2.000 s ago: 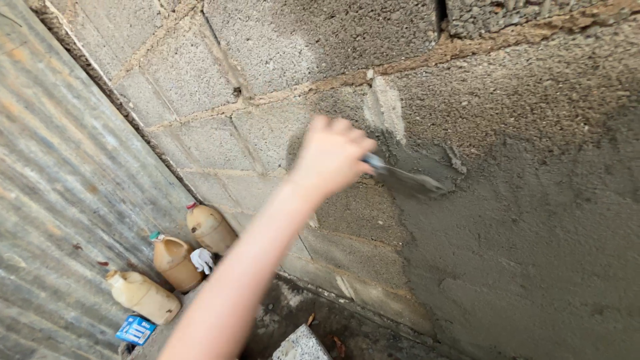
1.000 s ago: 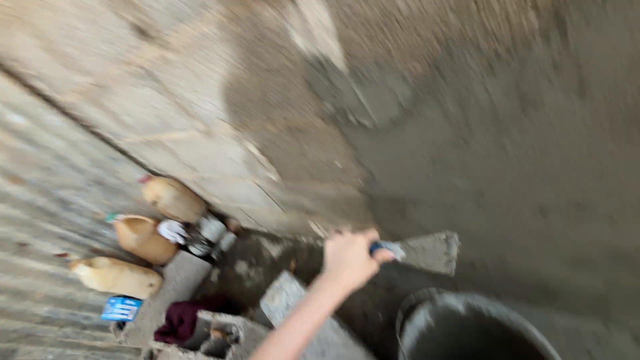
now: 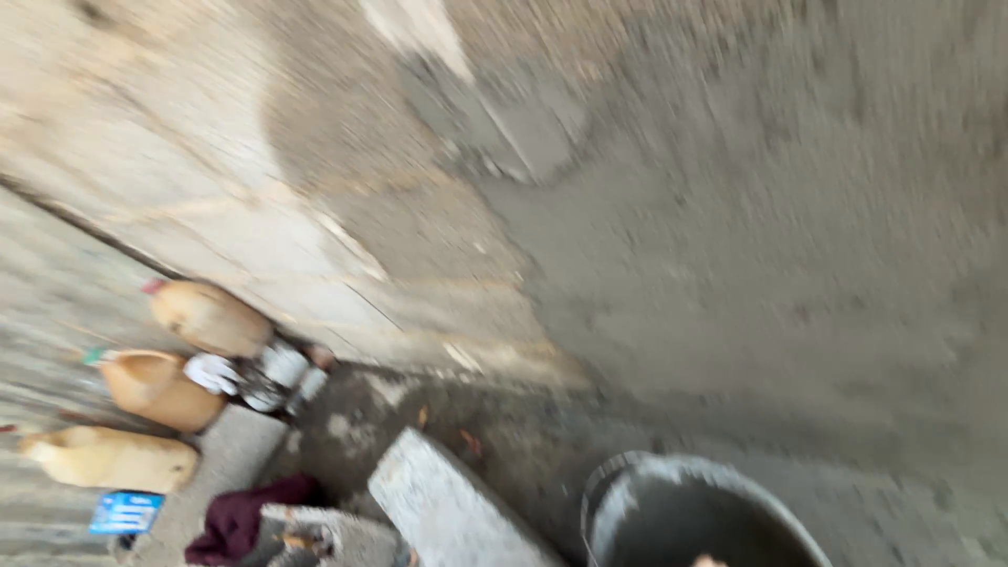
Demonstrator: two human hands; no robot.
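Only a small, skin-coloured bit of a hand (image 3: 709, 561) shows at the bottom edge, over the mouth of a bucket (image 3: 728, 472) with a mortar-smeared rim. Which hand it is and what it holds cannot be told; no trowel is visible. Wet grey mortar (image 3: 748, 260) covers the right part of the concrete block wall (image 3: 260, 228). Its left edge meets damp, darker blocks, and a smoothed patch of mortar (image 3: 528, 126) lies near the top middle. The view is blurred.
Several plastic jugs (image 3: 118, 457) stand by the corrugated metal sheet (image 3: 39, 315) at left, near a blue packet (image 3: 126, 512). Concrete blocks (image 3: 449, 504) and a dark red cloth (image 3: 236, 524) lie on the floor, left of the bucket.
The hand with the trowel has come down from the wall to the bucket, mostly out of view at the bottom edge. The view has tilted downward since the first frame.
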